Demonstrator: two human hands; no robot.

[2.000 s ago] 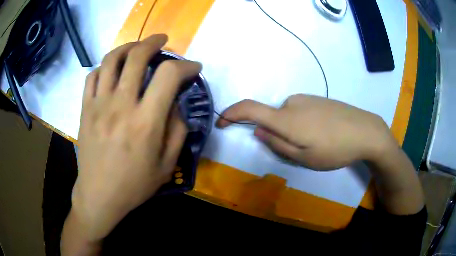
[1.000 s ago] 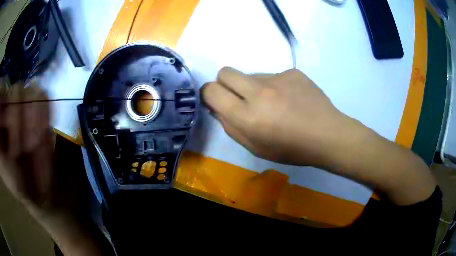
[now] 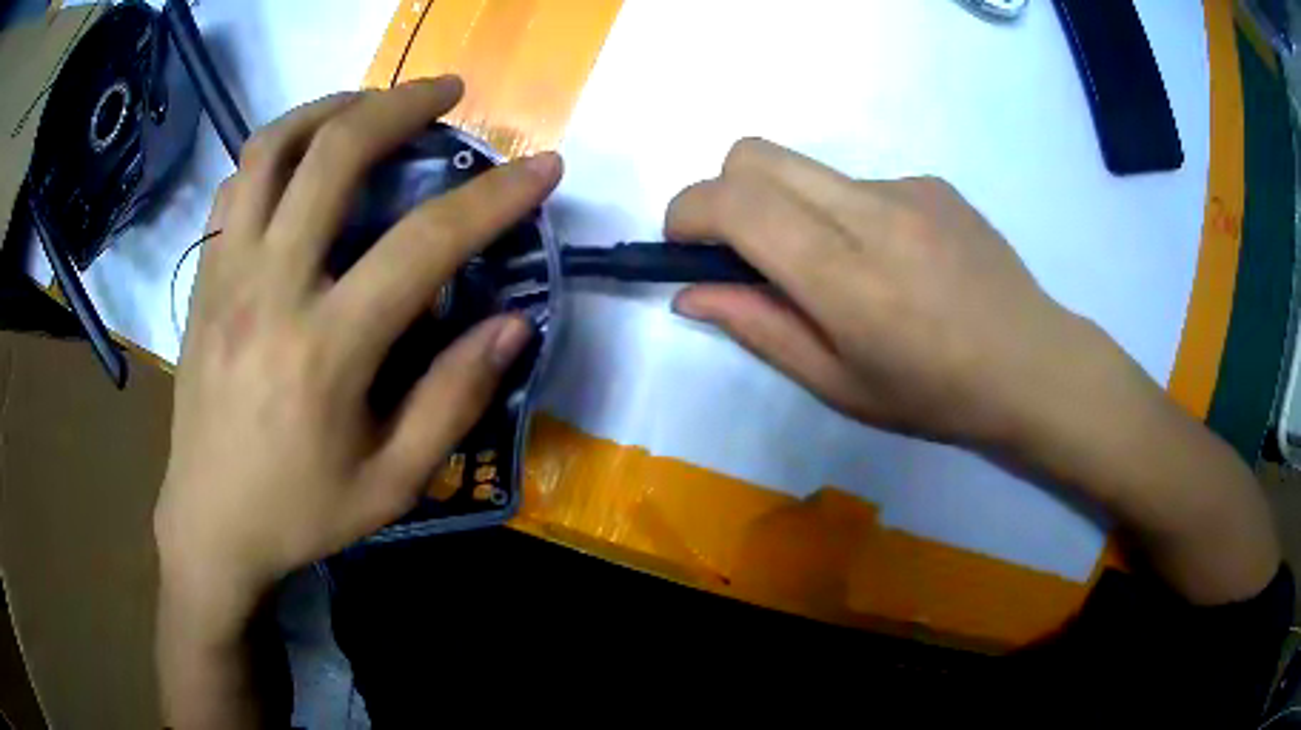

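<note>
A black plastic housing (image 3: 464, 454) lies open side up at the sheet's front edge, its narrow end with small orange-gold spots towards me. My left hand (image 3: 321, 314) spreads over it and holds it, covering most of its inside and the centre ring. My right hand (image 3: 856, 285) is closed around a black antenna rod (image 3: 628, 261). The rod's thin end meets the housing's right side wall. Whether it is seated there cannot be told. A thin dark wire (image 3: 186, 257) curves out left of my left hand.
Another black housing with a silver ring (image 3: 107, 117) lies at the upper left, with two black rods (image 3: 79, 292) near it. A flat black bar (image 3: 1127, 100) and a white-silver round part (image 3: 995, 6) lie at the upper right. Orange tape (image 3: 713, 528) edges the white sheet.
My left hand has come back from the far left onto the housing. My right hand now holds the rod against the housing's side. The wire no longer runs straight across to the left.
</note>
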